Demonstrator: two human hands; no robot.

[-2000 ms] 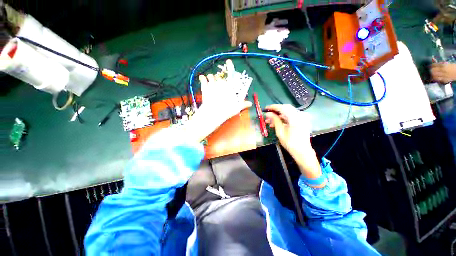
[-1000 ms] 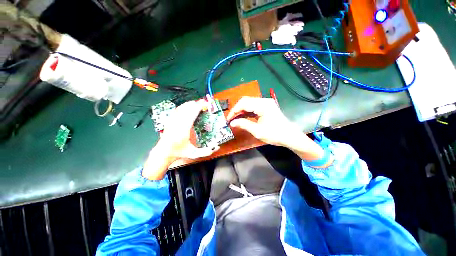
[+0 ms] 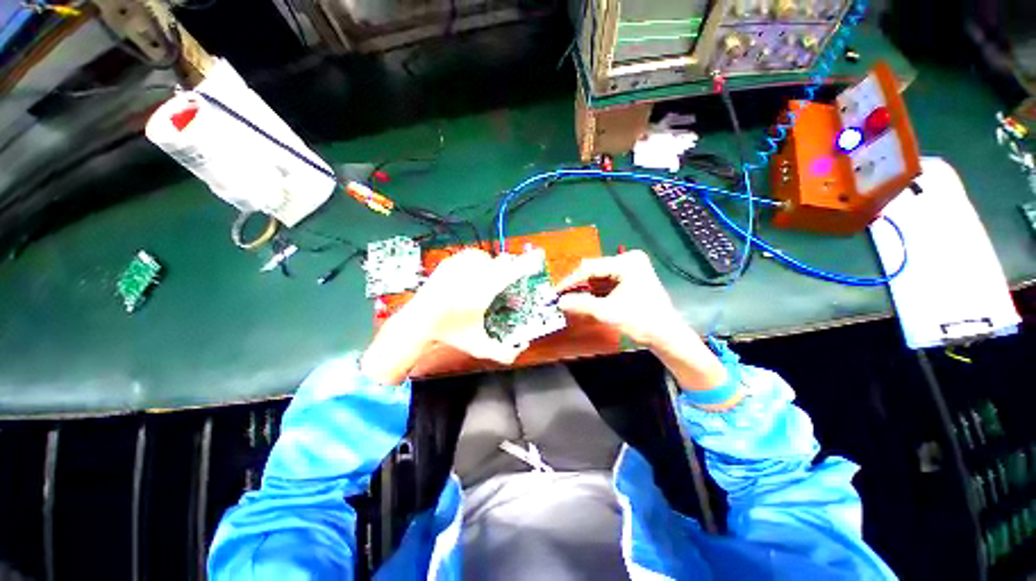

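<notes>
My left hand [image 3: 449,301] holds a green-white circuit board [image 3: 534,309] by its left side, above the orange-red fixture [image 3: 579,242]. The board's crowded component side shows. My right hand [image 3: 636,297] is at the board's right edge, its fingers closed on a slim dark-red stick, which looks like the red marker pen [image 3: 582,285]. Its tip is at or near the board's edge; contact is unclear. Another circuit board [image 3: 393,267] lies at the fixture's left end. The blue cable [image 3: 557,176] runs from behind the held board to the right.
A remote control [image 3: 695,227] lies right of the fixture. Beyond are an orange test box [image 3: 795,170] with a lit lamp, a clipboard [image 3: 949,255] and an oscilloscope [image 3: 659,40]. At left are a white roll [image 3: 244,148], a tape roll [image 3: 252,230], RCA plugs [image 3: 369,198] and a small green board [image 3: 138,280].
The red pen has left its place beside the fixture and is in my right hand. My left hand has drawn back from the fixture's far side with the board. The view has tilted up, showing the oscilloscope.
</notes>
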